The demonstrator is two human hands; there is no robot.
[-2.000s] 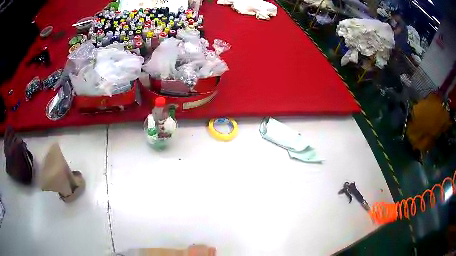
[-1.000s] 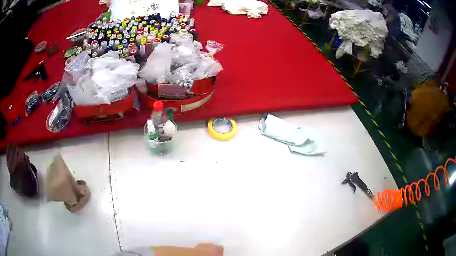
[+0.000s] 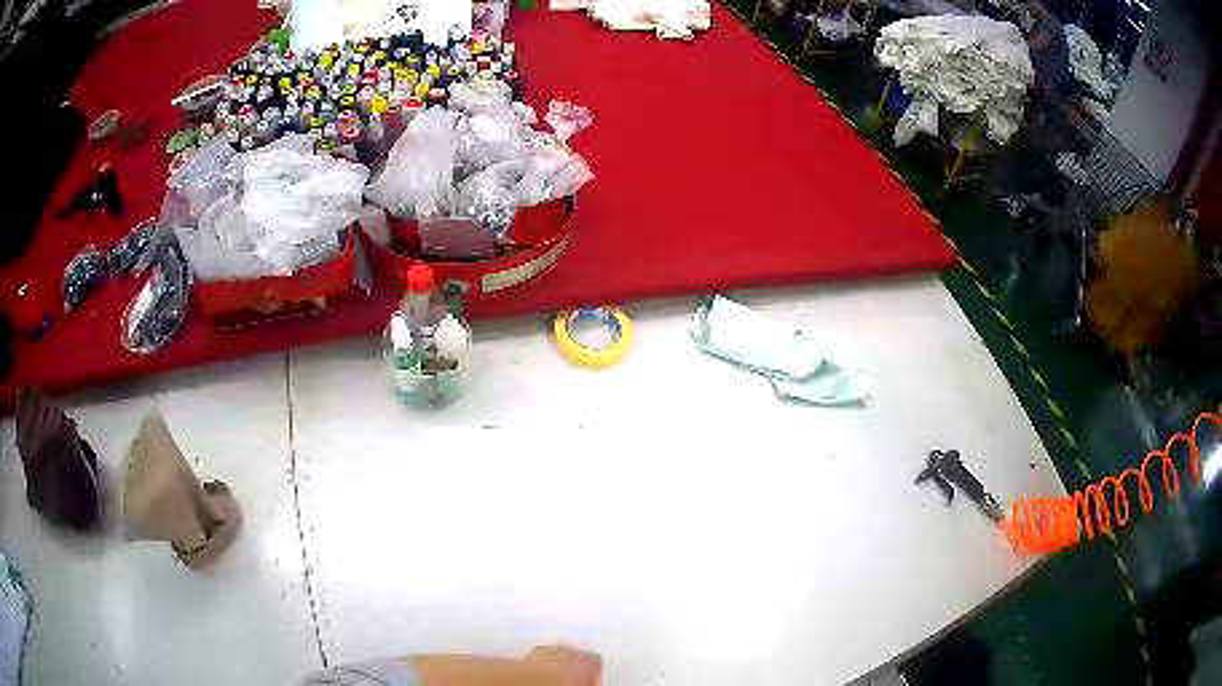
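My left hand (image 3: 566,665) lies at the bottom edge, reaching in from the left behind a grey sleeve. It is cut off by the edge, so its fingers and anything in them are hidden. My right hand is not in view. On the white table (image 3: 643,536), a beige cloth piece (image 3: 164,489) stands peaked at the left, beside a dark brown one (image 3: 58,462). A clear container (image 3: 426,375) holds a red-capped bottle (image 3: 421,295). Yellow tape (image 3: 594,351) and a folded pale green cloth (image 3: 777,349) lie to its right.
A black air gun (image 3: 960,480) on a coiled orange hose (image 3: 1052,523) lies at the right table edge. The red cloth section (image 3: 751,174) behind bears thread cones (image 3: 362,94) and bagged items (image 3: 275,201) in red trays. White garments (image 3: 958,74) are heaped beyond the aisle.
The camera view has tilted and shifted slightly. My left hand stays at the bottom edge, with slightly more of the arm showing. The table items have not visibly been moved.
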